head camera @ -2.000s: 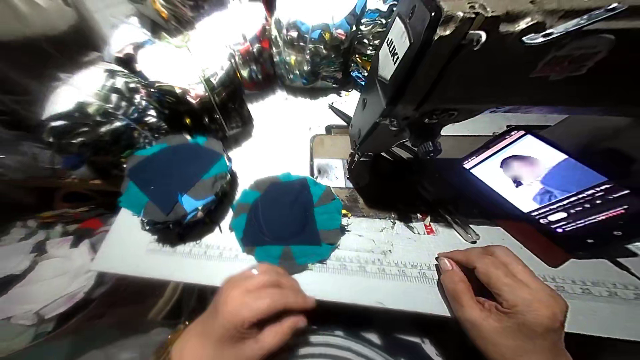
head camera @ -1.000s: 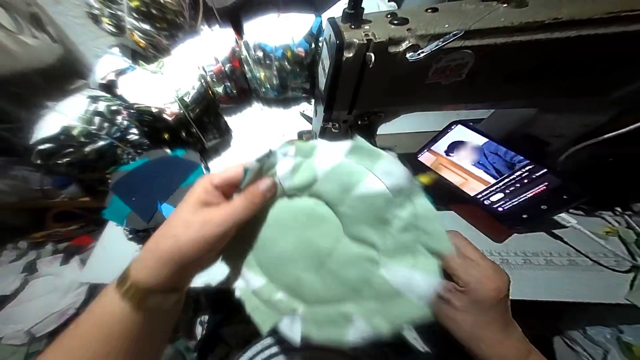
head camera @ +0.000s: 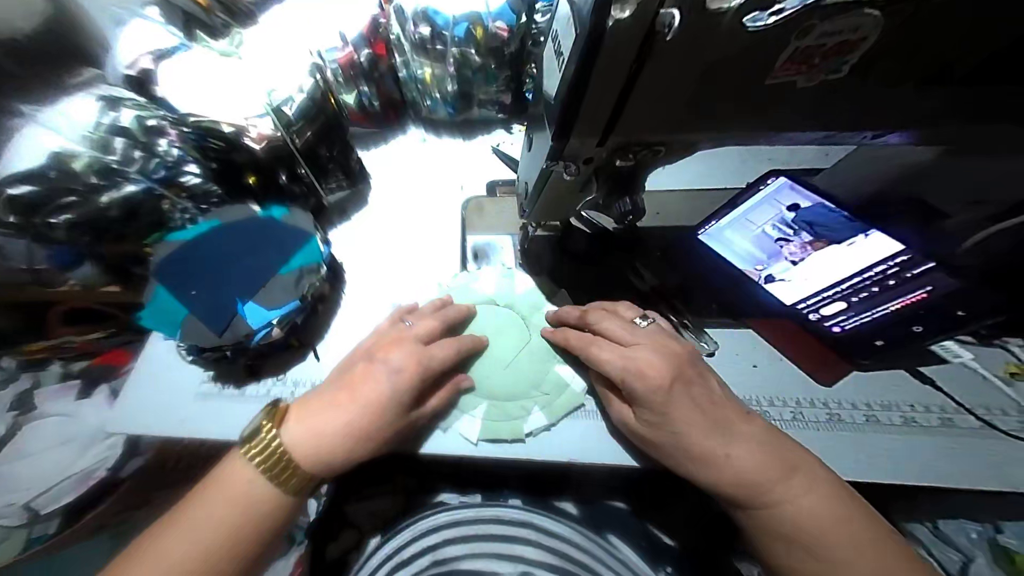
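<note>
A round, pale green and white pieced fabric disc (head camera: pixel 512 360) lies flat at the front of the white sewing table, just before the needle area of a Juki sewing machine (head camera: pixel 720 72). My left hand (head camera: pixel 392 372) rests on its left side with the fingers spread, a gold watch on the wrist. On its right edge lie the fingertips of my right hand (head camera: pixel 640 360), which wears a ring. Neither hand grips the disc. Thread ends curl over its surface.
Blue, teal and grey fabric pieces (head camera: pixel 240 264) sit on a round container at the left. Shiny wrapped bundles (head camera: pixel 264 112) stand behind. A phone (head camera: pixel 816 256) with a lit screen and a cable lies at the right. A printed ruler scale (head camera: pixel 848 420) runs along the table's front.
One second ago both hands held the green disc raised; now it lies on the table under them. The blue and teal disc seen on the table two seconds ago in that spot is out of sight.
</note>
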